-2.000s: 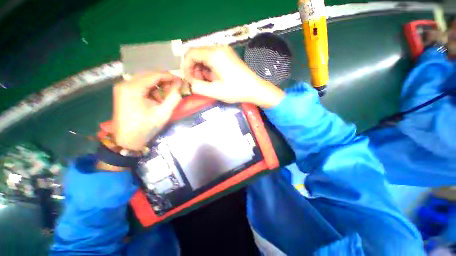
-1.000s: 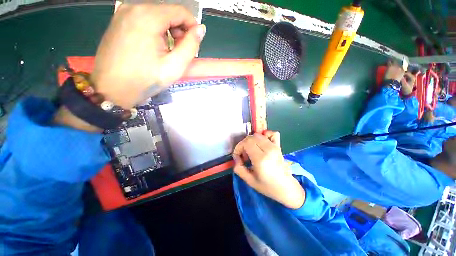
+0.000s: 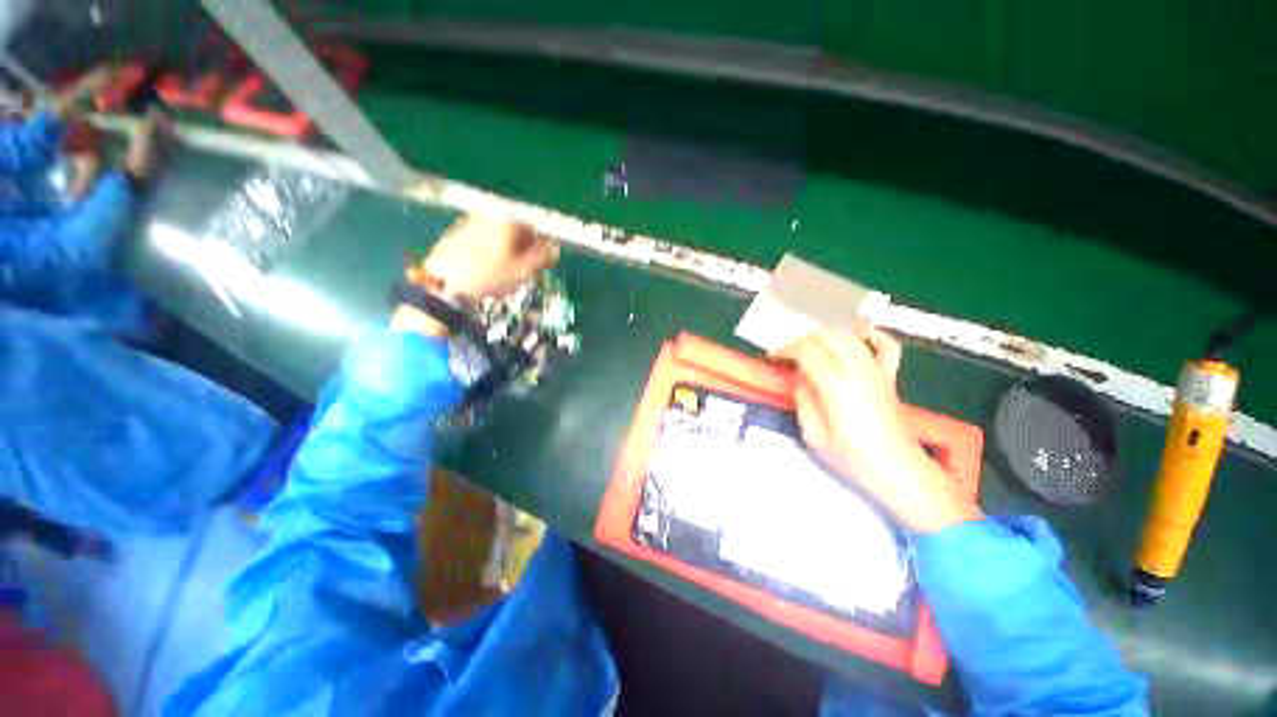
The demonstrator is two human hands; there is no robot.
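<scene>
The open tablet (image 3: 784, 504) lies in the red frame (image 3: 627, 483) on the dark green bench, its silver area glaring white. My left hand (image 3: 486, 261) is over the pile of small wired components (image 3: 539, 325) left of the frame; its fingertips are blurred and I cannot tell whether they hold anything. My right hand (image 3: 850, 406) reaches over the frame's top edge, with its fingers at the lower edge of the pale adhesive sheet (image 3: 810, 301). Whether the fingers grip the sheet or only touch it is not clear.
The round mesh screw dish (image 3: 1057, 437) lies right of the frame, with the yellow electric screwdriver (image 3: 1185, 479) beyond it. A clear plastic bag (image 3: 277, 213) lies far left, near another worker's hands (image 3: 137, 144). A white rail (image 3: 644, 249) borders the conveyor. An open brown box (image 3: 459, 549) is below the bench edge.
The view has swung left. My left hand has moved from above the tablet to the component pile. My right hand has moved from the frame's lower right corner up to the pale sheet.
</scene>
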